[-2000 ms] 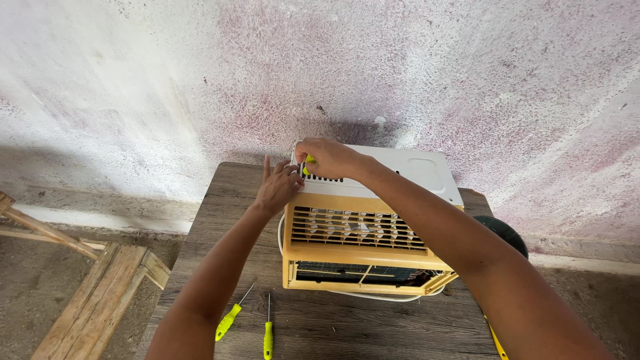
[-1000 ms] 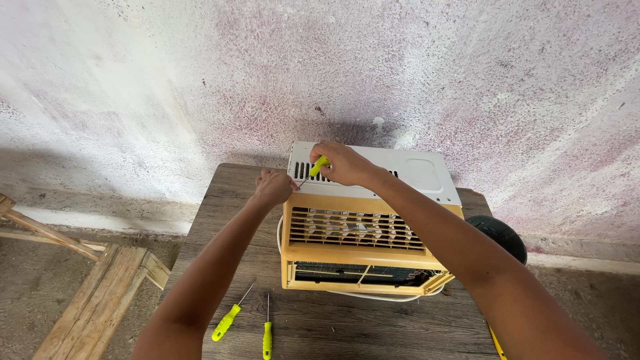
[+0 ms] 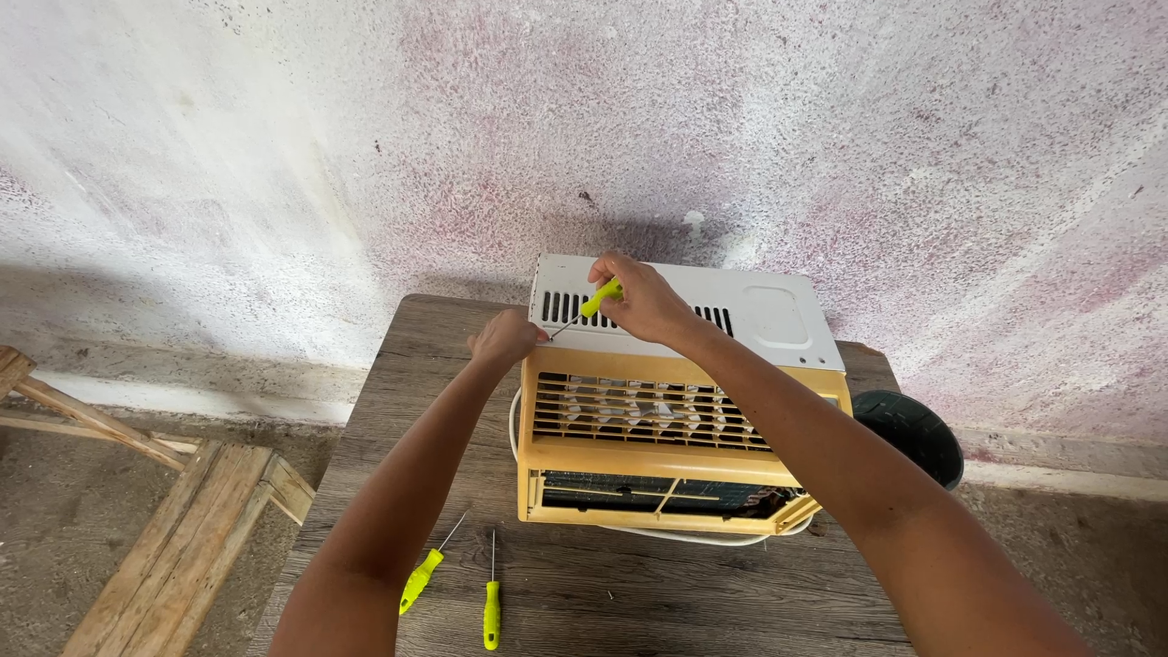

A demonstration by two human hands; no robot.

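A window air conditioner with a white metal casing point(image 3: 689, 278) and a yellowed plastic front grille point(image 3: 639, 458) sits on a wood-grain table point(image 3: 566, 589). My right hand point(image 3: 639, 299) grips a screwdriver with a neon-yellow handle point(image 3: 602, 297) over the vent slots. Its shaft slants down to the left, its tip at the casing's front left corner beside the grille frame. Close to that tip, my left hand point(image 3: 507, 338) rests at the corner with its fingers bent; whether it holds anything small cannot be told. Two more yellow-handled screwdrivers point(image 3: 421, 581) point(image 3: 492, 615) lie on the table near my left forearm.
A white power cord point(image 3: 703, 537) runs around the unit's base. A small screw-like piece point(image 3: 610, 595) lies in front of it. Right of the unit stands a dark round bucket point(image 3: 911, 436). A wooden bench point(image 3: 173, 547) is at the left, and a stained wall point(image 3: 584, 137) rises behind.
My left hand has moved off the vented top to the casing's left corner. The screwdriver in my right hand now slants toward that corner; two seconds ago it was over the left vent slots.
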